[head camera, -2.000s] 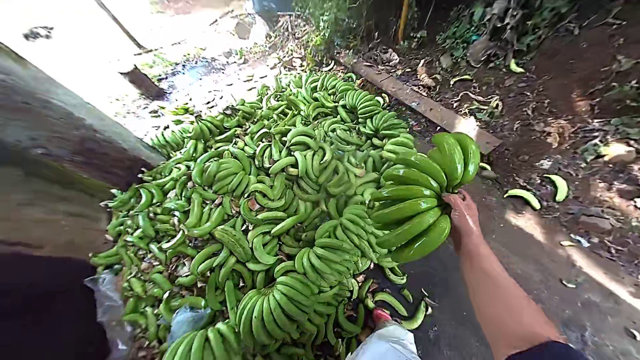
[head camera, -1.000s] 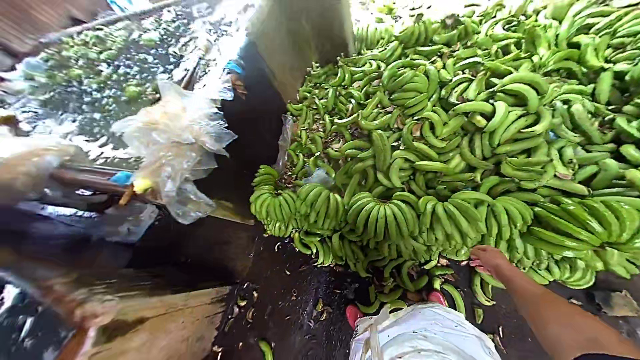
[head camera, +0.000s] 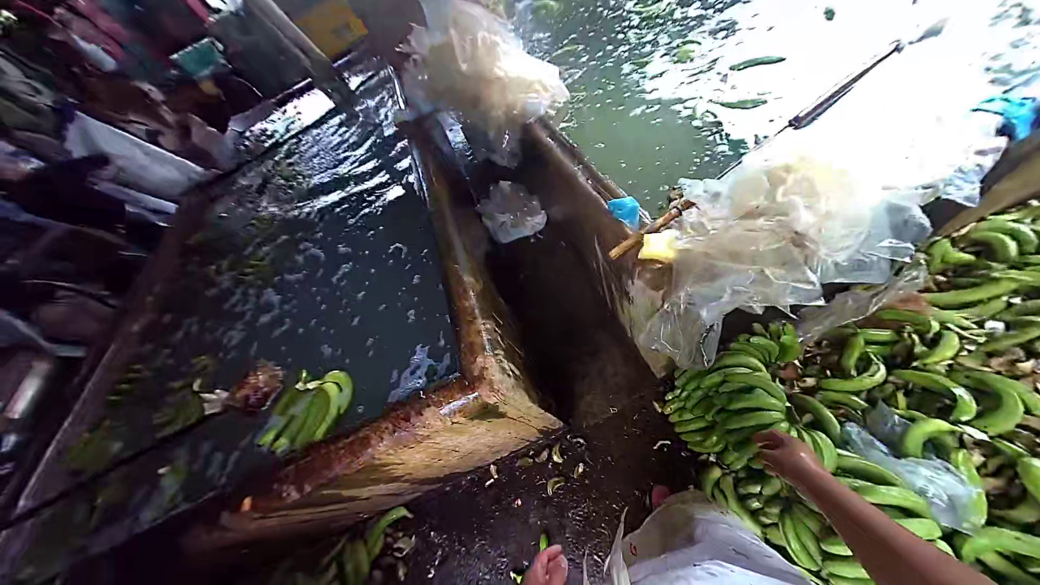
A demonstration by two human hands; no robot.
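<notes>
My right hand [head camera: 786, 457] reaches in from the lower right and touches the edge of a bunch of green bananas [head camera: 727, 398] at the near side of the pile; whether its fingers grip the bunch I cannot tell. Low in the middle, my left hand [head camera: 546, 567] shows only in part at the bottom edge, with a small bit of green beside it. Its grip is not clear. Another cluster of green bananas [head camera: 310, 410] lies in the water tank at the left, by its near wall. More green bananas [head camera: 934, 398] spread across the right.
A wet concrete tank wall [head camera: 487, 357] makes a corner in front of me. Beyond the dark gap, a second tank [head camera: 642, 122] holds foamy water. Clear plastic sheeting [head camera: 731, 268] hangs over its wall, beside a wooden stick [head camera: 654, 230]. Peel scraps litter the dark floor [head camera: 487, 520].
The view has swung left from the pile to the tanks. Two seconds ago my right hand held up a green banana bunch; now it is low at the pile's near edge.
</notes>
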